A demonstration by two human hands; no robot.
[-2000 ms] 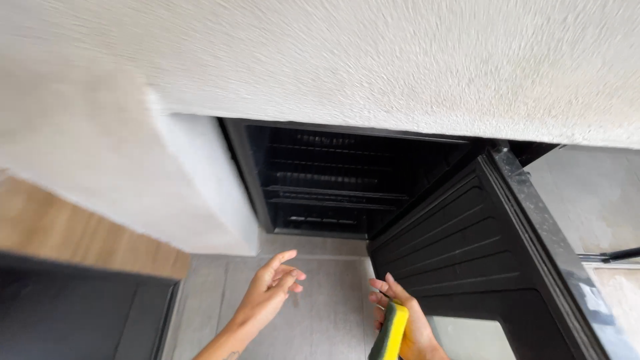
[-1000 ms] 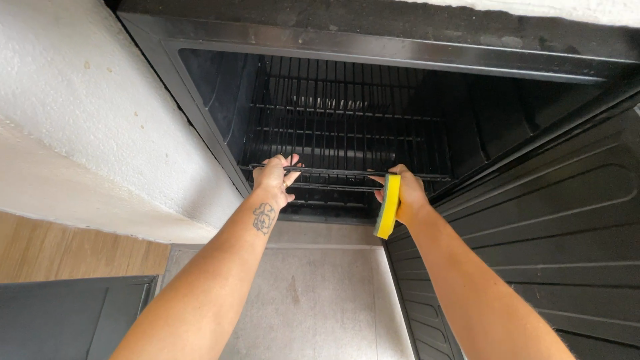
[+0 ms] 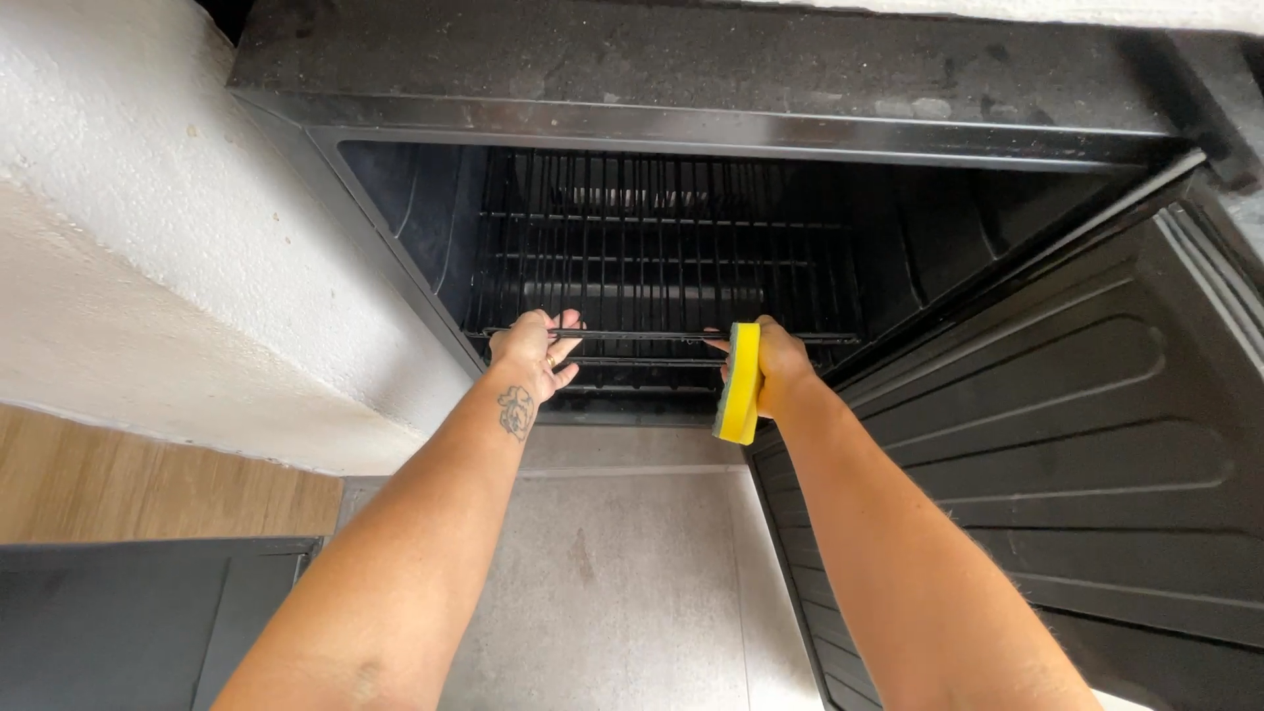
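Note:
A black wire shelf (image 3: 652, 337) spans the inside of a black refrigerator-like cabinet (image 3: 711, 128). At the left part of the shelf's front bar, my left hand (image 3: 538, 351) grips it, some fingers spread around the wire. My right hand (image 3: 775, 360) is at the right part of the bar and holds a yellow sponge with a grey-green scouring side (image 3: 739, 383), upright between palm and fingers. The right fingertips reach the bar, partly hidden behind the sponge. More wire racks lie in the dark interior.
The cabinet's ribbed black door (image 3: 1047, 434) stands open on the right. A rough white wall (image 3: 247, 267) borders the left side. Below are grey floor tiles (image 3: 602, 583), a strip of wood-look flooring (image 3: 148, 484) and a dark panel (image 3: 109, 622) at lower left.
Both hands have moved from in front of the cabinet to the wire shelf inside, where they were one second ago too. The view has come much closer to the cabinet.

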